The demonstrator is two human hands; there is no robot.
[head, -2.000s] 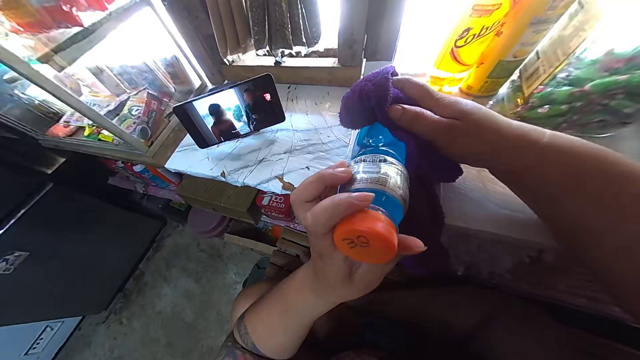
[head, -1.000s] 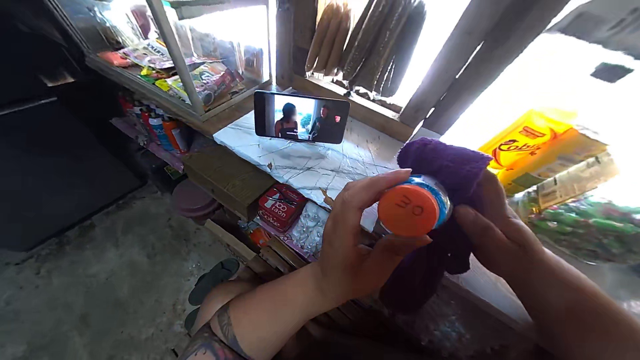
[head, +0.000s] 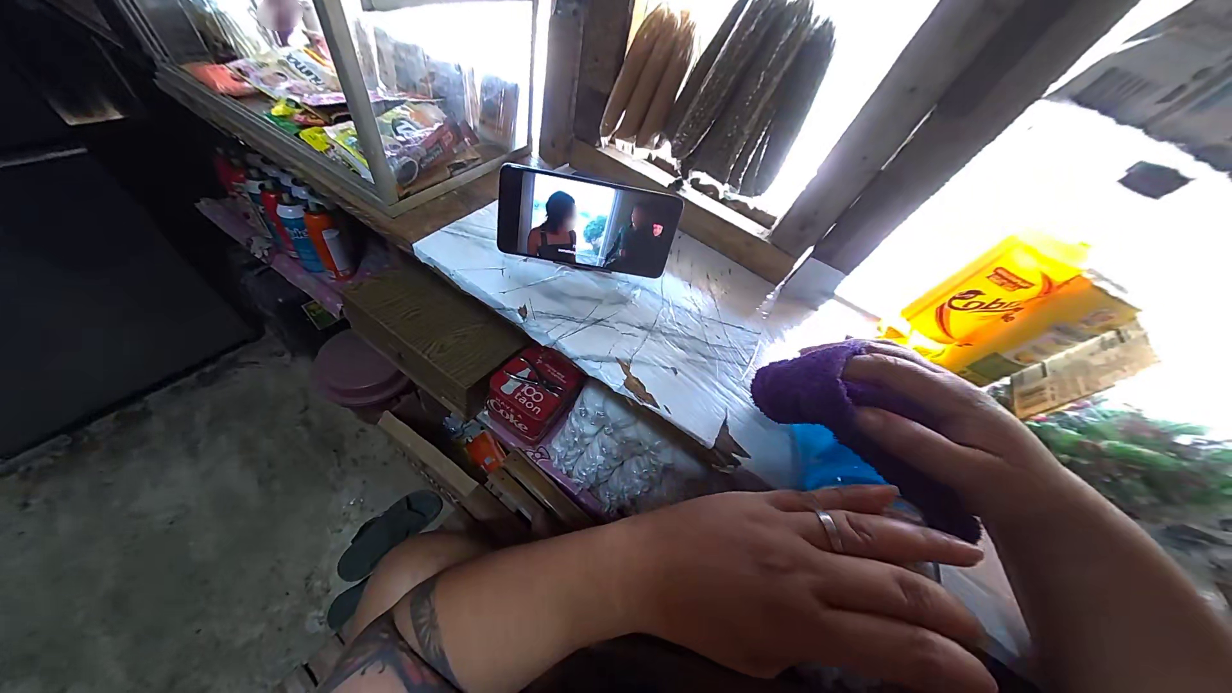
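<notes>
My right hand [head: 938,414] grips a purple cloth [head: 813,385], which lies against a blue plastic bottle [head: 833,457] at the right of the counter. Most of the bottle, its orange cap included, is hidden behind my hands. My left hand [head: 789,577] is spread palm down in front of the bottle, a ring on one finger; whether it presses on the bottle cannot be told. A smartphone [head: 589,221] showing a video leans upright on the marble-patterned counter [head: 616,327].
A glass display case [head: 375,115] with snack packets stands at the back left. Yellow packages [head: 1001,289] are at the right. Below the counter are a wooden box [head: 428,327], a red tin [head: 532,395], several bottles [head: 327,241] and a purple lidded tub [head: 358,371].
My left hand has let go of the bottle's capped end and opened out flat. The orange cap, seen facing me earlier, is now out of sight. The view has swung right.
</notes>
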